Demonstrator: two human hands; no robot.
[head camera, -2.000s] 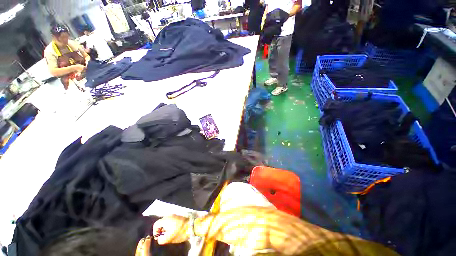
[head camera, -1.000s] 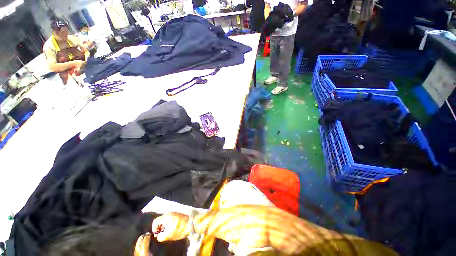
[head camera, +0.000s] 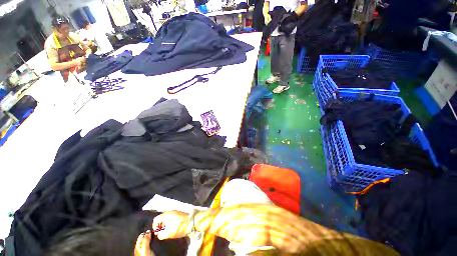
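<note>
A large heap of black garments (head camera: 145, 170) covers the near table and runs down to the bottom edge, with a greyer patch (head camera: 163, 117) on top. My right hand (head camera: 171, 226) is at the bottom centre, its fingers closed at the dark cloth; a small dark and reddish spot shows at its fingertips, too small to name. Part of another finger (head camera: 143, 245) shows just left and below, cut off by the bottom edge; whose hand it belongs to is unclear. A white piece (head camera: 168, 204) lies just above my right hand.
A red stool (head camera: 278, 185) stands by my right arm. A smartphone (head camera: 210, 123), black cord (head camera: 188, 86) and navy pile (head camera: 188, 45) lie on the white table (head camera: 233, 107). Blue crates (head camera: 346, 172) hold dark garments. One person (head camera: 65, 50) is at far left, another (head camera: 283, 45) stands beyond.
The finger near the bottom edge has shifted slightly, and my right hand stays almost in place. The heap barely changes. The standing person's hands and dark cloth have moved a little.
</note>
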